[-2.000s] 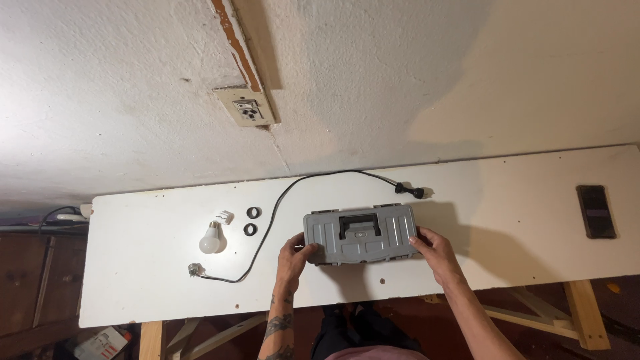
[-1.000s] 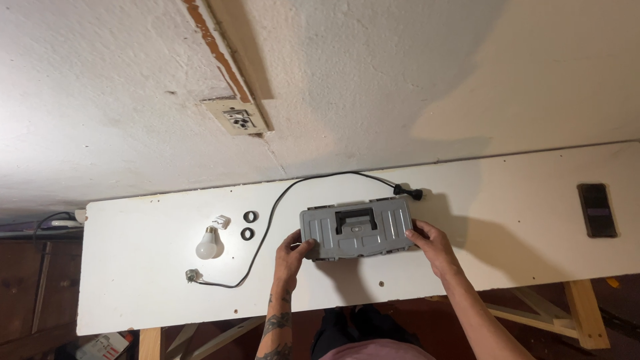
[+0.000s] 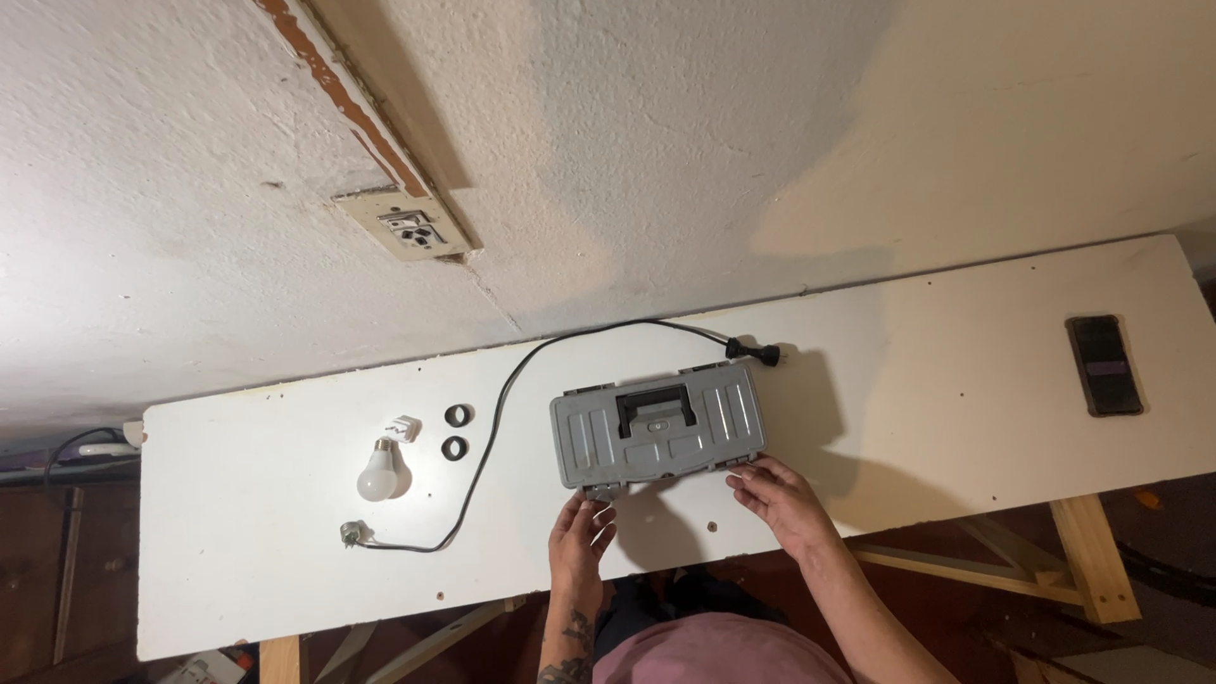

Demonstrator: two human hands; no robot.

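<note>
A grey plastic toolbox (image 3: 598, 432) with a black handle (image 3: 693, 407) lies on the white tabletop, its lid down. At its near left latch are the fingers of my left hand (image 3: 578, 541), which seem to touch the latch. My right hand (image 3: 781, 499) has its fingers at the near right latch. Left of the box runs a black power cord (image 3: 496, 418), with a black plug (image 3: 760, 354) behind the box and a lamp socket (image 3: 351, 534) at the other end. A white LED bulb (image 3: 378, 475), a small white fitting (image 3: 403, 428) and two black rings (image 3: 458, 415) lie farther left.
The white tabletop (image 3: 950, 446) rests on wooden legs (image 3: 1092, 560) and meets a rough plastered wall. A wall outlet (image 3: 410, 230) sits above its back edge. A dark smartphone (image 3: 1107, 366) lies at the right. Brown cabinet doors (image 3: 28, 560) stand at the far left.
Both hands have moved from the short sides of the toolbox to the latches on its near edge.
</note>
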